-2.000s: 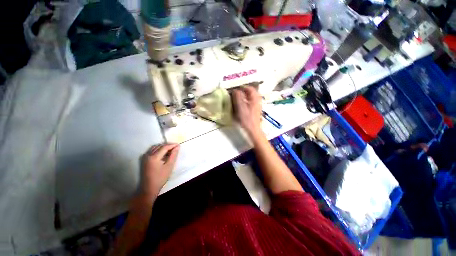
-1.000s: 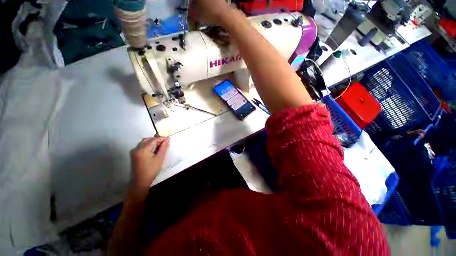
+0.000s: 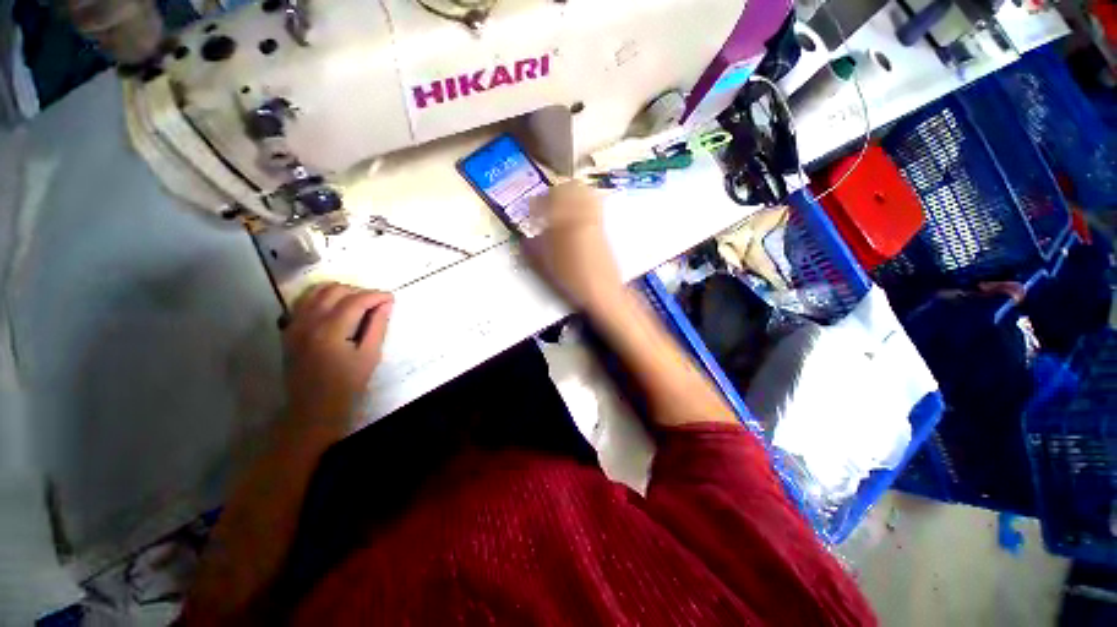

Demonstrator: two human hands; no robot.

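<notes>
A lit smartphone point(image 3: 501, 181) lies on the bed of a cream sewing machine point(image 3: 368, 86) marked HIKARI. My right hand point(image 3: 571, 239) is blurred and is at the phone's lower end; whether it grips the phone cannot be told. My left hand point(image 3: 338, 337) rests at the table's front edge, below the needle area point(image 3: 312, 214), with a small dark thin item point(image 3: 364, 325) at its fingers. A thin metal tool point(image 3: 419, 235) lies on the bed between the needle area and the phone.
Green-handled snips point(image 3: 661, 162) and black cables point(image 3: 756, 153) lie right of the phone. A blue crate point(image 3: 735, 394) with cloth and white plastic stands right of my lap. A red box point(image 3: 872, 206) and blue crates point(image 3: 968, 165) are further right. The white table point(image 3: 110, 355) extends left.
My right hand has come down from above the machine head to the phone. My left hand stays near the front edge. The view has moved closer to the machine.
</notes>
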